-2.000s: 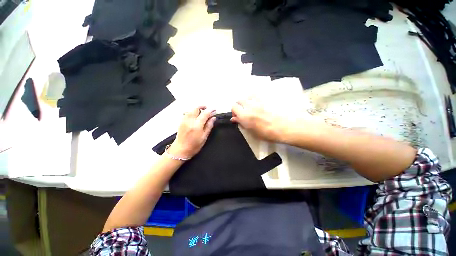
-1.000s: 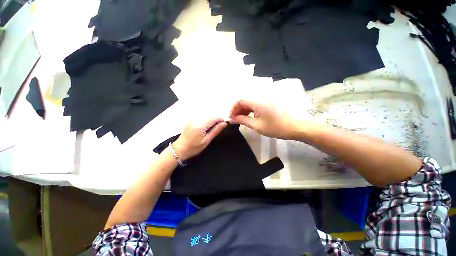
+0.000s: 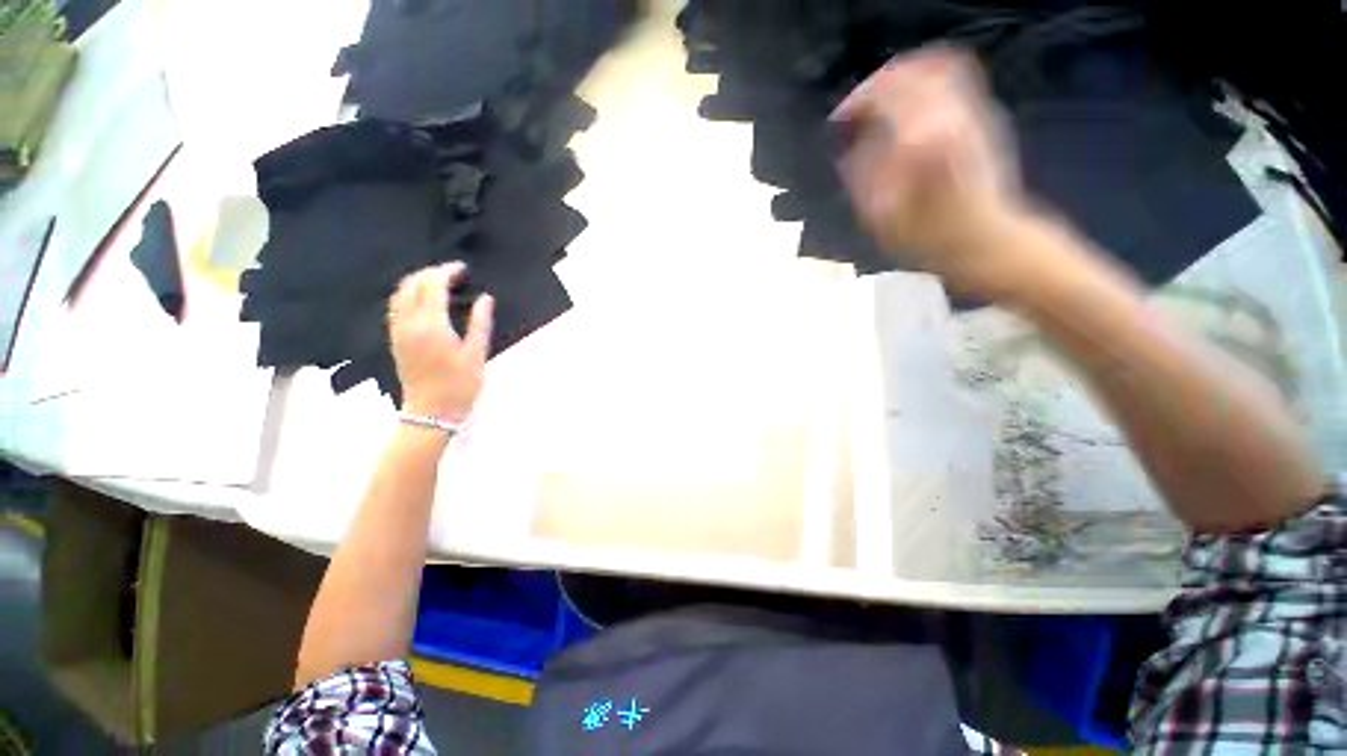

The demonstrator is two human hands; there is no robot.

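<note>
My left hand [image 3: 439, 343] lies over the lower part of the left pile of black panels [image 3: 347, 222], fingers spread. Whether it grips a panel there cannot be told. My right hand [image 3: 931, 163] is blurred and held over the right pile of black panels [image 3: 1123, 177], fingers bent. What is between its fingers, if anything, is not clear. Both piles have stepped, jagged edges. No panel lies at the near table edge.
A slim black offcut [image 3: 157, 259] lies at the left on the white table [image 3: 665, 443], beside a small grey-beige square [image 3: 237, 236]. Thin black strips are at the far right. A cardboard box [image 3: 222, 620] and blue bins [image 3: 495, 623] are below the table.
The black panel at the near edge is gone from there. My left hand has moved left and up to the left pile. My right hand has moved up and right over the right pile.
</note>
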